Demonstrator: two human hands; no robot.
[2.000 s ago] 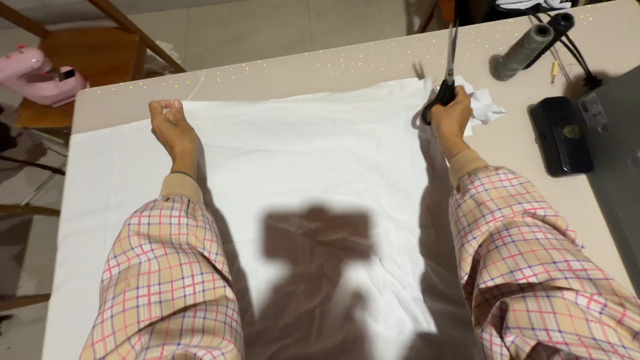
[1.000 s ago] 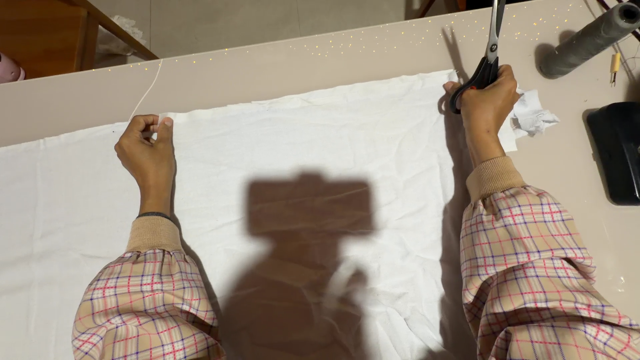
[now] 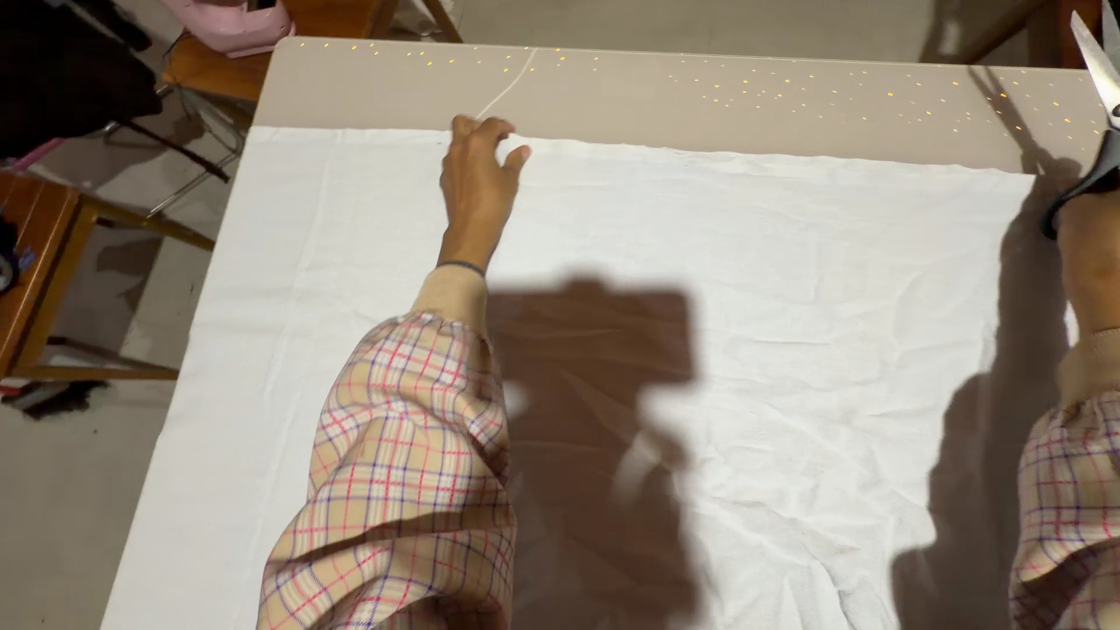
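Observation:
White cloth [image 3: 787,262] lies spread over the table, wrinkled toward its lower right, with its upper edge running across below the table's far edge. Over that edge, left of the middle, is my left hand [image 3: 479,184], fingers curled and thumb apart, with nothing plainly held. A thin white thread [image 3: 510,86] runs from near its fingertips up toward the table's far edge. At the right border my right hand [image 3: 1092,254], partly out of view, holds scissors [image 3: 1104,114] with black handles, their blades pointing up and somewhat apart.
The beige table [image 3: 630,96] shows beyond the cloth, dotted with small bright spots. A pink object [image 3: 234,24] rests on a wooden stool [image 3: 214,66] at the upper left. Another wooden stool [image 3: 39,262] stands left of the table. Shadows fall across the cloth.
The view has shifted left, bringing the table's far left corner into sight. My left hand's thumb has moved apart from its fingers. The scissors' blades have spread.

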